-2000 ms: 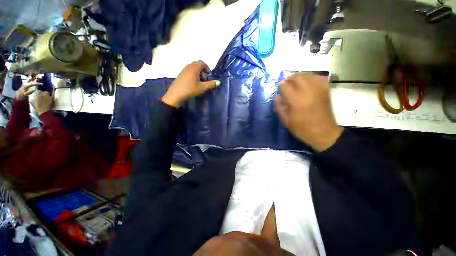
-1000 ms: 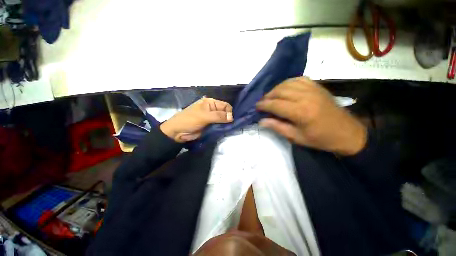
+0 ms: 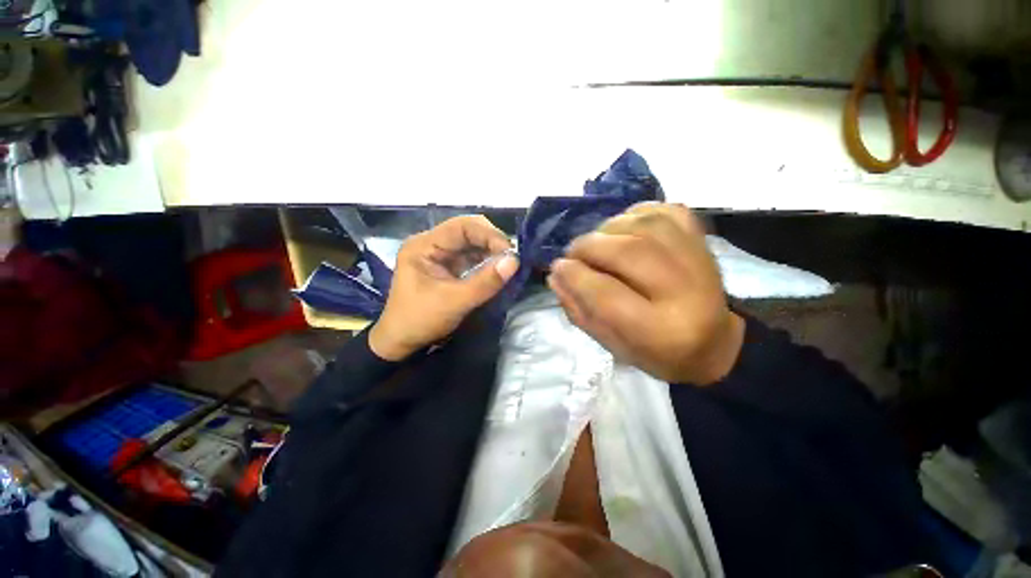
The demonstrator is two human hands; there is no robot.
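A navy quilted panel (image 3: 565, 224) is bunched up between my two hands, in front of the table's near edge. Its upper end sticks up over the white table (image 3: 396, 136). My left hand (image 3: 439, 282) pinches the panel's edge between thumb and fingers. My right hand (image 3: 650, 288) is closed on the panel just to the right, slightly blurred. A small pale edge shows at my left fingertips; I cannot tell what it is. The rest of the panel is hidden by my hands.
Scissors (image 3: 901, 107) with orange and red handles lie at the table's right. A grey disc (image 3: 1015, 158) is at the right rim. Navy cut pieces (image 3: 343, 290) lie below the table edge at left. A red stool-like object (image 3: 243, 299) and a blue crate (image 3: 136, 427) are at lower left.
The panel was flat on the table under both hands, then came down to the near edge and is now bunched smaller. My hands have drawn closer together. The view has tilted downward.
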